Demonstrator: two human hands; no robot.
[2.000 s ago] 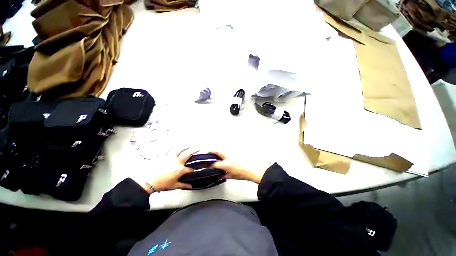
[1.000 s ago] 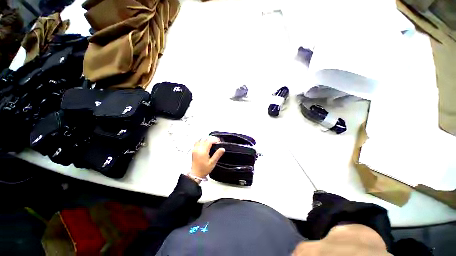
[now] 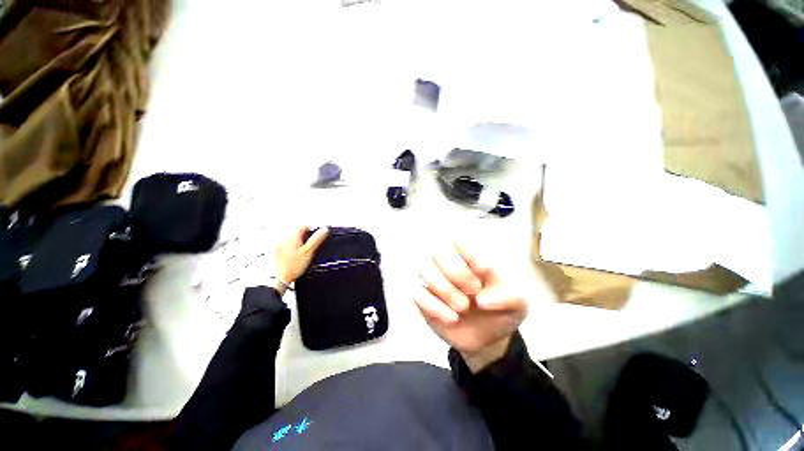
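A small black bag (image 3: 342,299) lies flat on the white table in front of me, its pale logo at the lower right and a zip line across its upper part. My left hand (image 3: 300,254) holds its upper left edge, with the thumb on top and the fingers partly hidden. My right hand (image 3: 469,299) is raised to the right of the bag, not touching it. Its fingers are half curled and apart, with nothing visible in them; it is slightly blurred.
Stacked black bags (image 3: 75,264) and brown folded pieces (image 3: 70,97) stand at left. Strap bundles (image 3: 401,179) lie beyond the bag, beside crumpled grey-purple pieces (image 3: 328,173). White paper (image 3: 643,229) and kraft paper (image 3: 705,123) are at right. Another black bag (image 3: 657,394) is at lower right.
The bag, bunched between both hands and then under my left hand, now lies flat with its logo side up. My right hand has come up from the lower right edge to beside it.
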